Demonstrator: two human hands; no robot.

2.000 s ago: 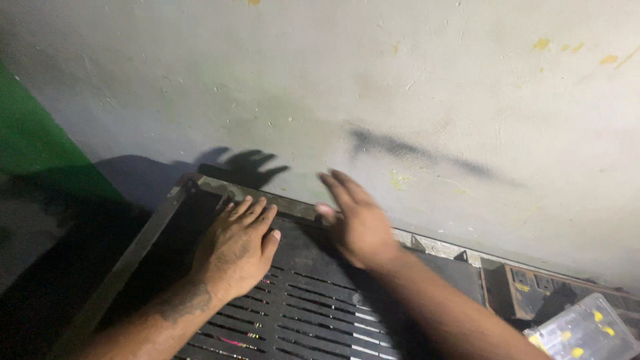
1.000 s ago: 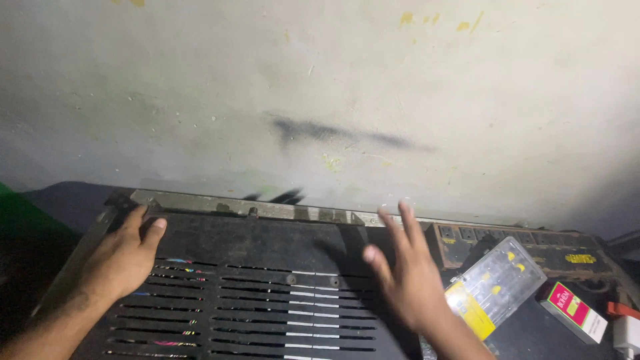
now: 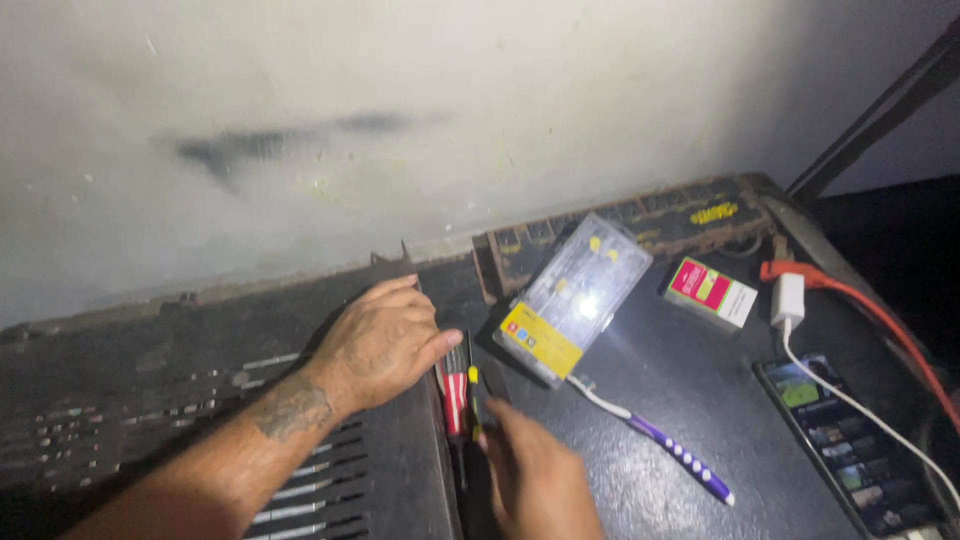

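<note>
My left hand (image 3: 382, 345) rests on the right rear part of a black slotted metal cover (image 3: 202, 397), its thumb reaching past the cover's edge. Just below that thumb lie a red-and-white striped handle (image 3: 455, 401) and a thin screwdriver with a yellow-and-black handle (image 3: 473, 382). Blurred, my right hand (image 3: 532, 472) is beside these tools at the lower middle, fingers by the yellow-and-black handle; whether it grips anything is not clear. Right of the tools lies a clear plastic case with a yellow label (image 3: 574, 300). A purple-and-white toothbrush (image 3: 679, 457) points away from it.
Against the wall stands a worn power strip (image 3: 637, 229). A small pink-and-white box (image 3: 709, 292), a white charger (image 3: 787, 300) on an orange cord (image 3: 870, 300), and a smartphone (image 3: 847, 450) lie on the dark tabletop (image 3: 630, 487) at the right.
The view has swung right. My left hand has moved from the cover's left side to its right edge. My right hand, raised over the cover before, is now low beside the tools.
</note>
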